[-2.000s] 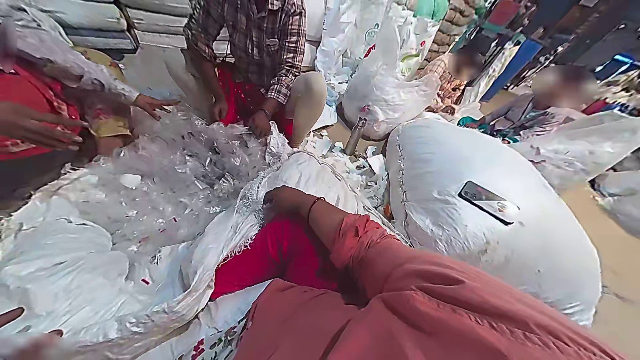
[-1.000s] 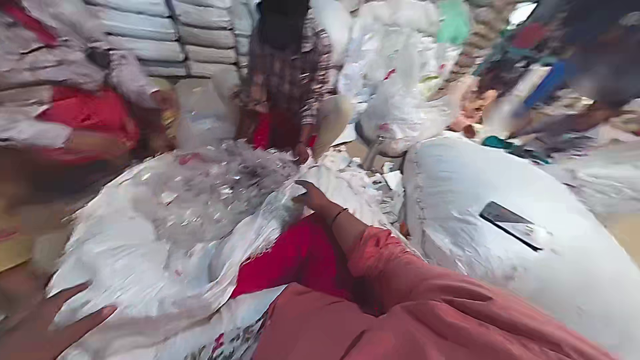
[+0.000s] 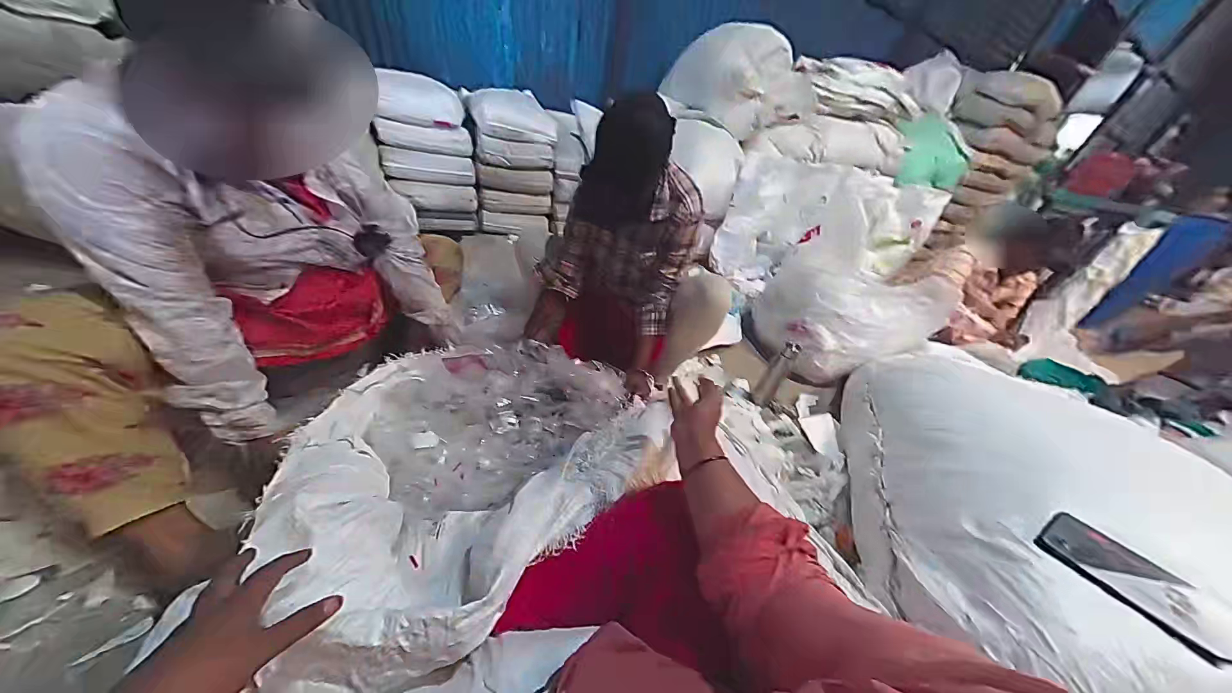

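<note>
A large open white woven sack (image 3: 337, 491) lies before me, filled with clear plastic scraps (image 3: 491, 433). My left hand (image 3: 250, 616), its fingers spread, is over the near left side of the sack and holds nothing I can see. Beyond the sack's right rim, my right hand (image 3: 695, 414) reaches forward with the fingers raised; a dark band is on the wrist. Whether a small piece is between those fingers cannot be made out. Close to it, another person's hand (image 3: 638, 383) is at the far rim of the sack.
One person (image 3: 289, 231) leans in at the left; another in a checked shirt (image 3: 630, 241) crouches opposite. A full white sack (image 3: 1020, 500) at right bears a phone (image 3: 1126, 582). A metal cylinder (image 3: 776, 373) stands among scraps. Stacked sacks (image 3: 515, 159) line the back.
My right hand has left the sack's near rim and reaches farther forward, fingers raised. My left hand has come further into view over the sack. The view has shifted.
</note>
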